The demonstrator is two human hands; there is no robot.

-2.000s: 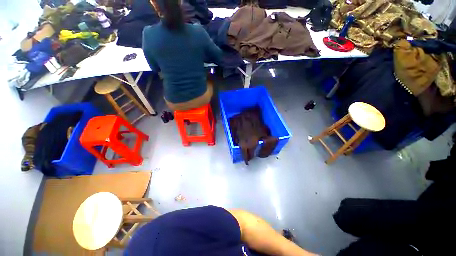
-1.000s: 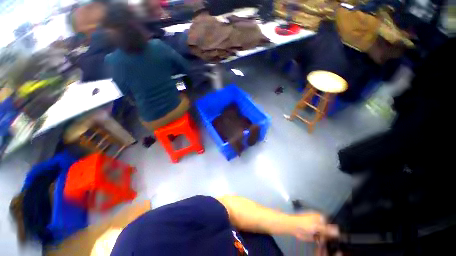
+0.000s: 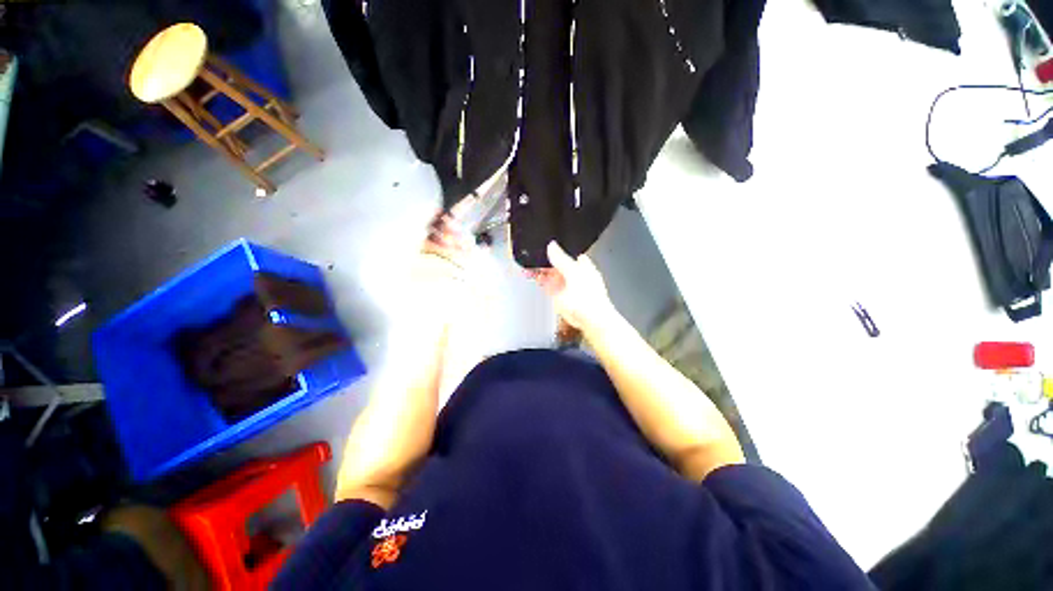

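Observation:
A black jacket (image 3: 624, 104) with white basting stitches hangs in front of me at the top centre. Its front edges part at the bottom, and small round dots show on the right-hand front panel. My left hand (image 3: 448, 245) is at the lower corner of the left-hand front panel; it is overexposed, and its fingers seem to hold the edge. My right hand (image 3: 568, 281) holds the bottom hem of the right-hand panel, thumb on the outer side, other fingers partly hidden.
A white table (image 3: 797, 381) on the right bears snips (image 3: 865, 320), a black pouch (image 3: 1007, 237), a red cylinder (image 3: 1003, 354), a cable and dark cloth. On the left are a blue crate (image 3: 156, 433) with brown cloth, a red stool (image 3: 214, 520) and a wooden stool (image 3: 169, 61).
The view has swung right from the seated person and long table to the hanging jacket. Both my hands are now in view at its lower edges.

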